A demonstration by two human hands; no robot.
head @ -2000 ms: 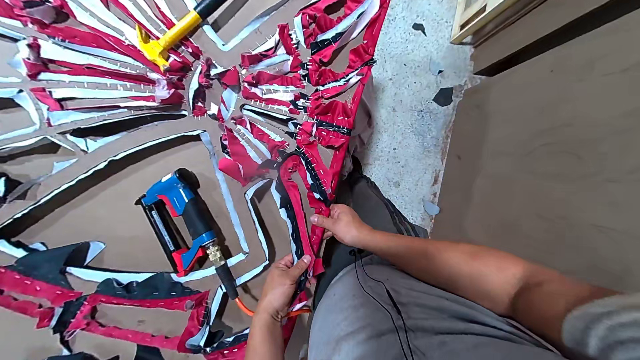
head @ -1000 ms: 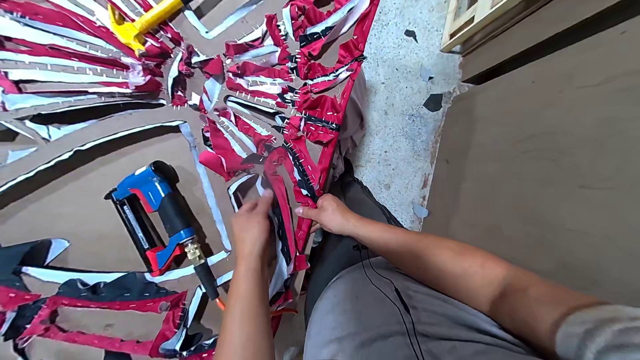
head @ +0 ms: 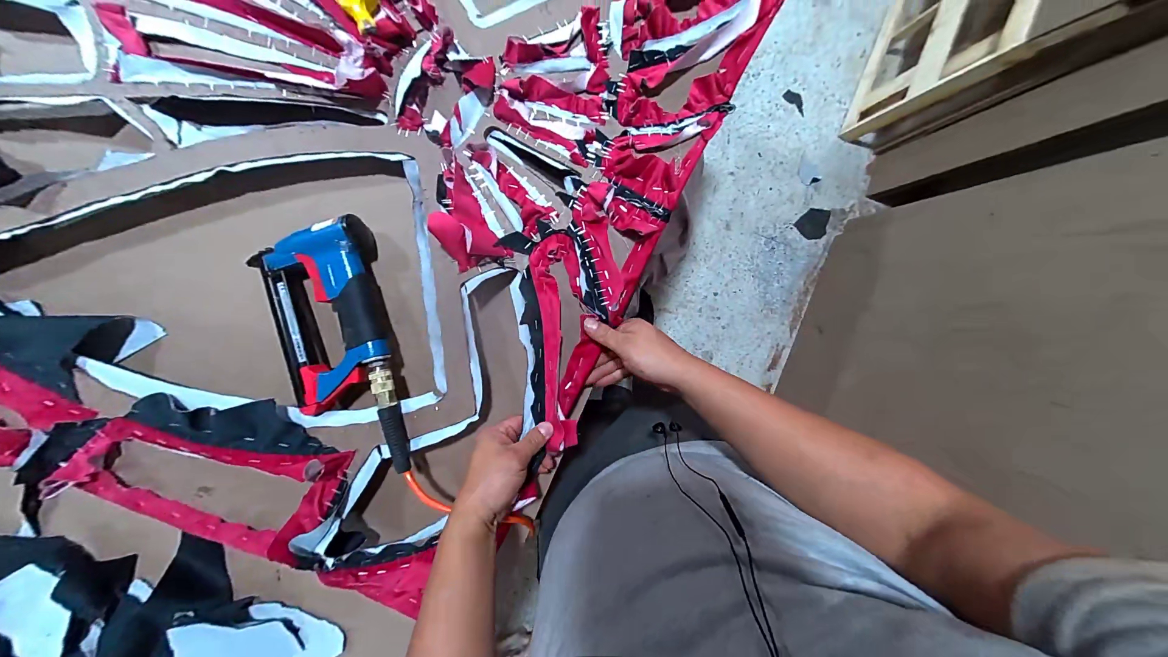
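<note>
A brown board carries red, black and white fabric strips held by many staples. My left hand pinches the lower end of a red fabric strip near the board's edge; a black strip lies beside it. My right hand grips the red fabric edging higher up, thumb on top and fingers at the edge. To the left of my hands, a blue and black pneumatic stapler lies on the board, joined to an orange air hose.
A yellow tool is partly visible at the top. Black and white fabric pieces lie lower left. Beyond the board's right edge are a speckled floor with dark scraps, a wooden frame and another brown board.
My left hand, raised off the strip a second ago, is back down at its lower end and pinches it. The right hand stays at the edge.
</note>
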